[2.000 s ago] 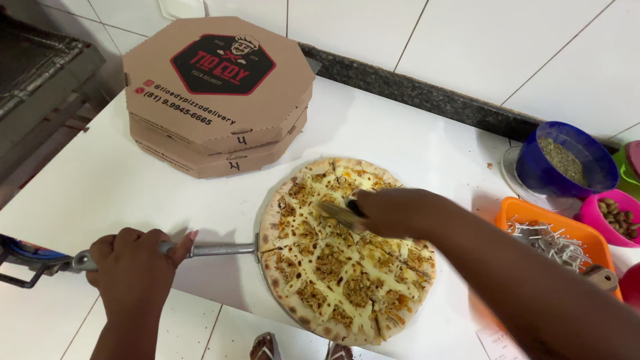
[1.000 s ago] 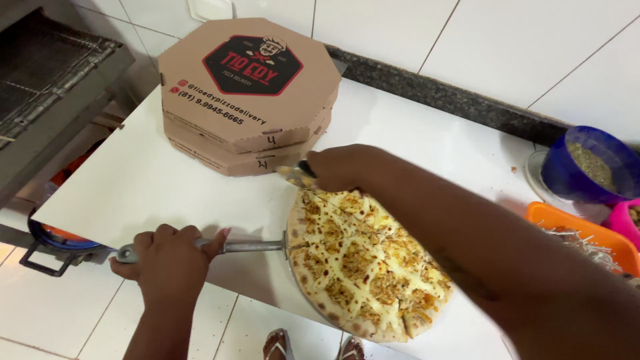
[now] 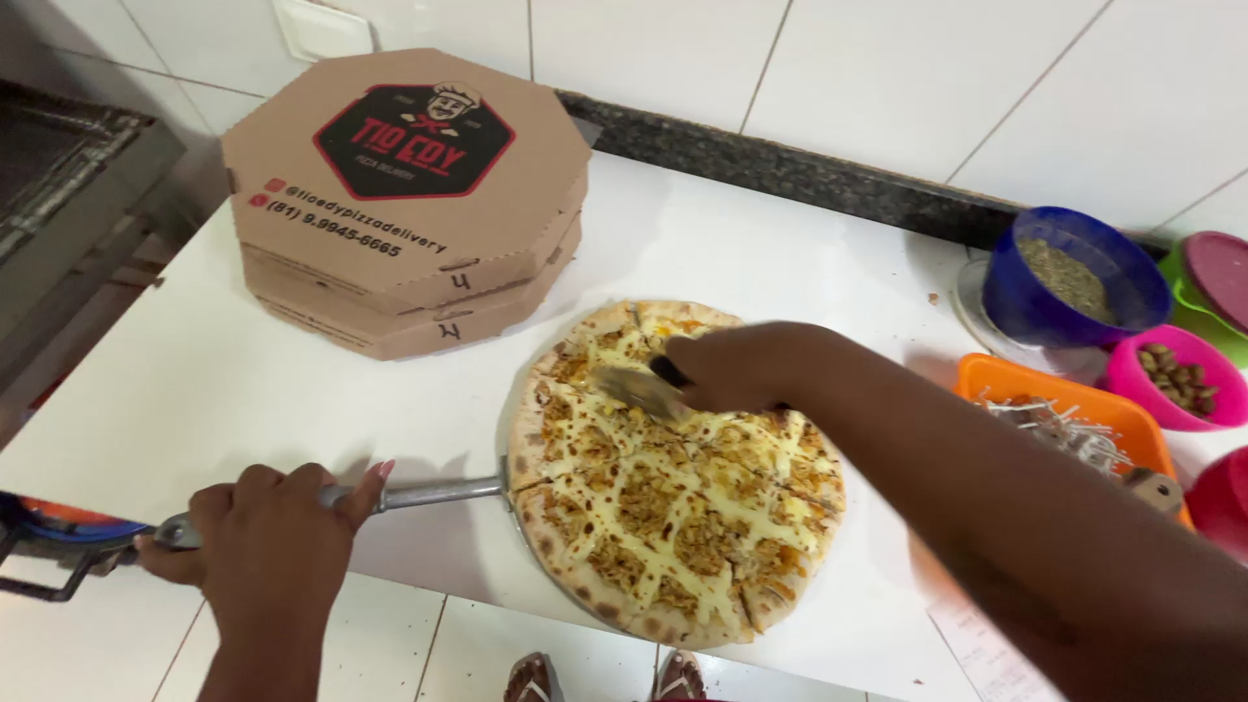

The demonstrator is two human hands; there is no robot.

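Note:
A round baked pizza (image 3: 673, 487) with a lattice of melted cheese lies on a metal peel with a long handle (image 3: 444, 492). My left hand (image 3: 268, 522) is closed around that handle, left of the pizza. Over the upper part of the pizza, my right hand (image 3: 736, 369) grips a pizza cutter (image 3: 639, 392) with a dark handle; its wheel is blurred and rests on or just above the cheese. Cut lines run through the crust in several places. The fingertips of my right hand are partly hidden.
Two stacked cardboard pizza boxes (image 3: 409, 224) stand behind on the white counter (image 3: 390, 419). At the right are an orange basket (image 3: 1063, 390) of small white pieces, a blue bowl (image 3: 1072, 278) of dried herbs and a pink bowl (image 3: 1180, 375) of olives. A pan handle (image 3: 58, 575) juts out lower left.
My right hand with the cutter has moved from the pizza's upper left edge, near the boxes, back over its upper part. The left hand keeps its hold on the peel handle.

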